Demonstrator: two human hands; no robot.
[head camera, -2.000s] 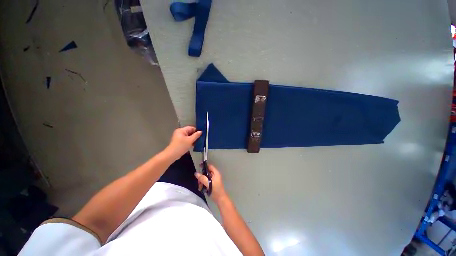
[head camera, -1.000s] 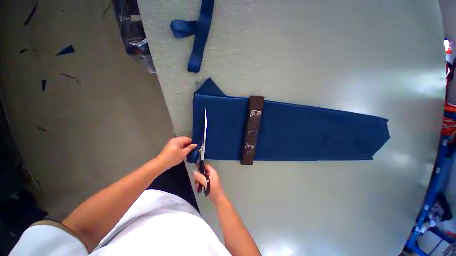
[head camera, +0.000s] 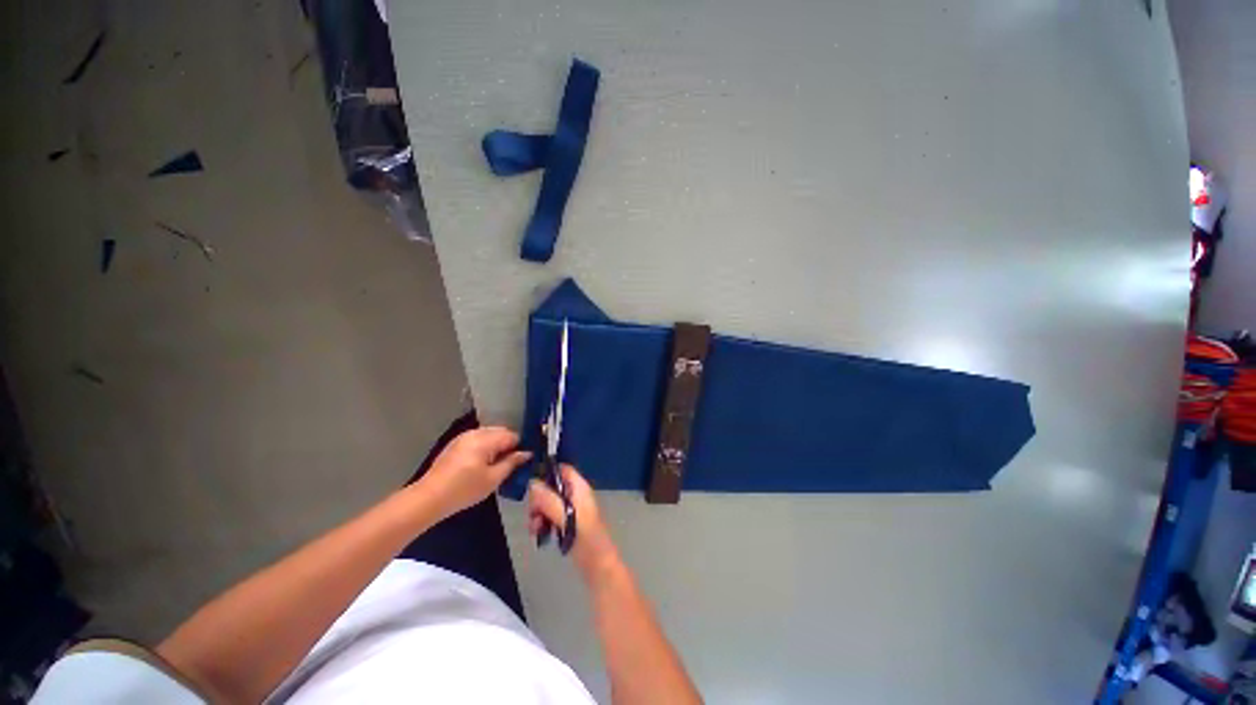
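Note:
The folded navy-blue fabric piece lies flat on the grey table, its pointed end to the right. A dark brown cloth weight lies across it. My right hand grips the black handles of the fabric shears, whose long blade lies over the fabric near its left end. My left hand holds the fabric's lower left edge between thumb and fingers, left of the shears. A triangular flap sticks out at the fabric's upper left.
A navy offcut strip lies on the table beyond the fabric. A plastic-wrapped roll is beside the table's left edge. Dark scraps lie on the floor. A blue frame and orange items are at the right.
The fabric, weight and strip sit lower in the view. The shears and my right hand have moved further up along the fabric's left end. My left hand stays at its edge.

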